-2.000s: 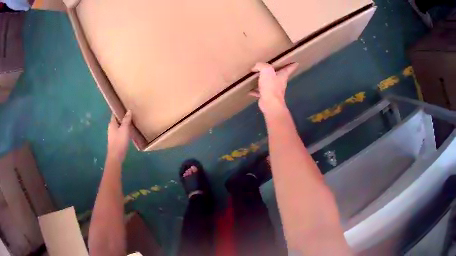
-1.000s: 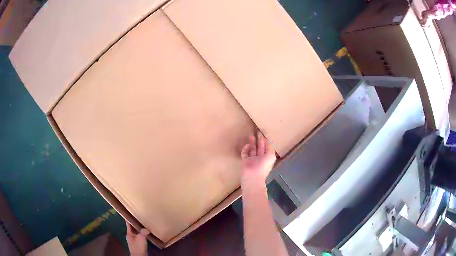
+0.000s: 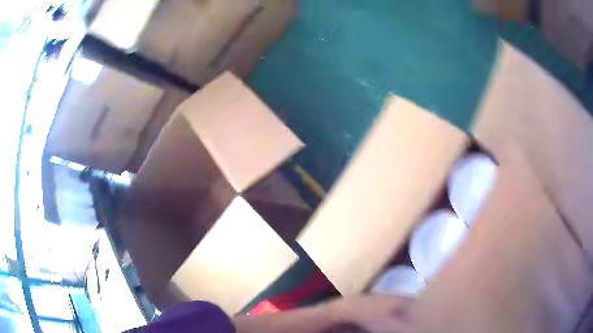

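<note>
An open brown carton (image 3: 383,188) with raised flaps stands at the right, partly cut off by the frame's edge. White round parts (image 3: 439,244) show in a row inside it, beside a large brown cardboard panel (image 3: 500,273) that hides the rest. My left hand (image 3: 383,313) is low in the picture, blurred, at the carton's near edge beside the white parts. Its fingers are too unclear to show whether they grip anything. My right hand is not in view.
Another open carton (image 3: 234,250) with flaps spread stands left of centre. Closed cartons (image 3: 107,120) are stacked at upper left. Green floor (image 3: 364,58) shows at the top. A red object (image 3: 270,307) lies low, near my forearm.
The view has swung to the left, onto other cartons. White parts now show beside the cardboard. My right hand and the grey metal table have left the picture.
</note>
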